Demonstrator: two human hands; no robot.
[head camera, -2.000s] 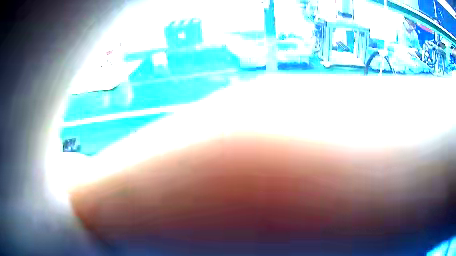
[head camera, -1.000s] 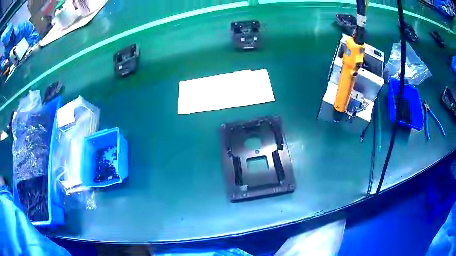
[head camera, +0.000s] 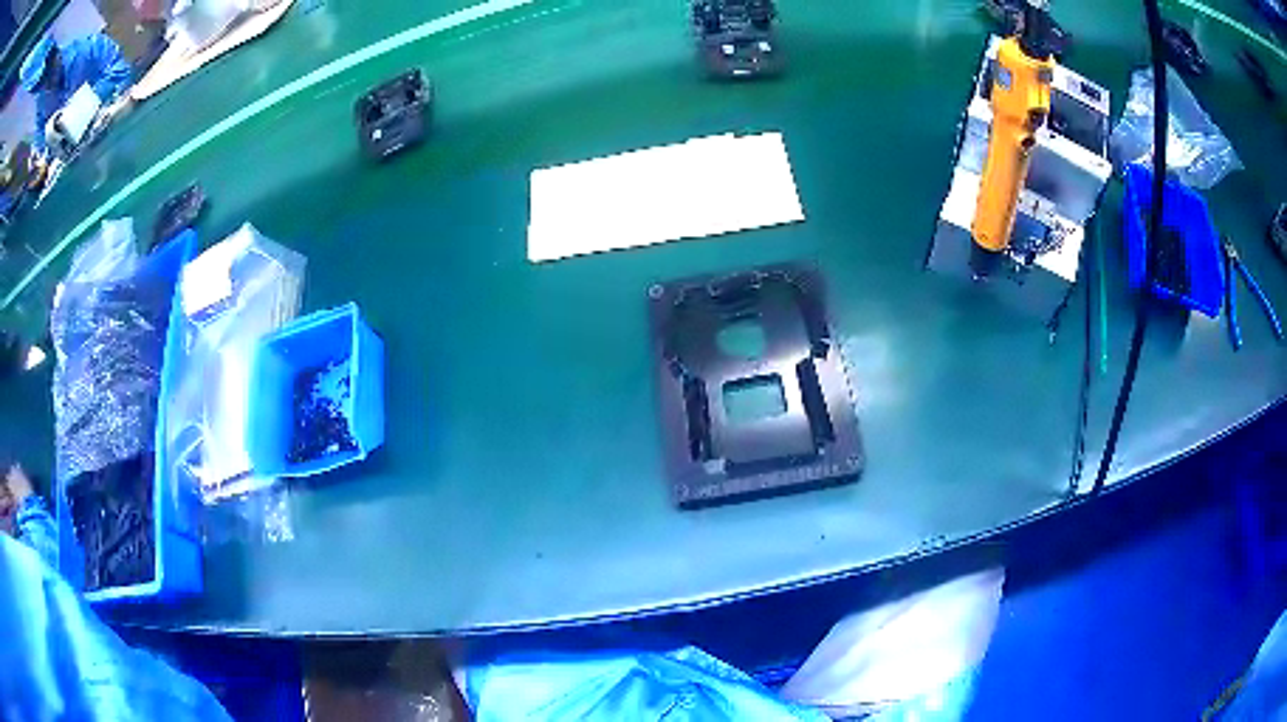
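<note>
The black fixture plate (head camera: 675, 409) lies on the green bench near the centre, with cut-outs and no housing on it. The yellow-orange electric screwdriver (head camera: 1006, 148) is upright against the white-grey box (head camera: 954, 226) at the right. A bright blue bin (head camera: 370, 388) with small dark parts inside stands at the left. A blank white sheet (head camera: 663, 198) lies behind the fixture. I see light-blue sleeves at both lower corners, but neither of my hands can be made out. A bit of a hand shows at the far left edge, whose I cannot tell.
Black housings (head camera: 393, 113) lie on the green surface at the back. A long blue tray (head camera: 181, 550) with bagged dark parts is at far left. At right are a darker blue bin (head camera: 1197, 233), blue-handled pliers (head camera: 1249, 289) and a hanging black cable. A person in blue is at upper left.
The large blurred skin-coloured shape that filled the view two seconds ago is gone. Since one second ago the view has shifted, so the bench things appear higher and slightly further right.
</note>
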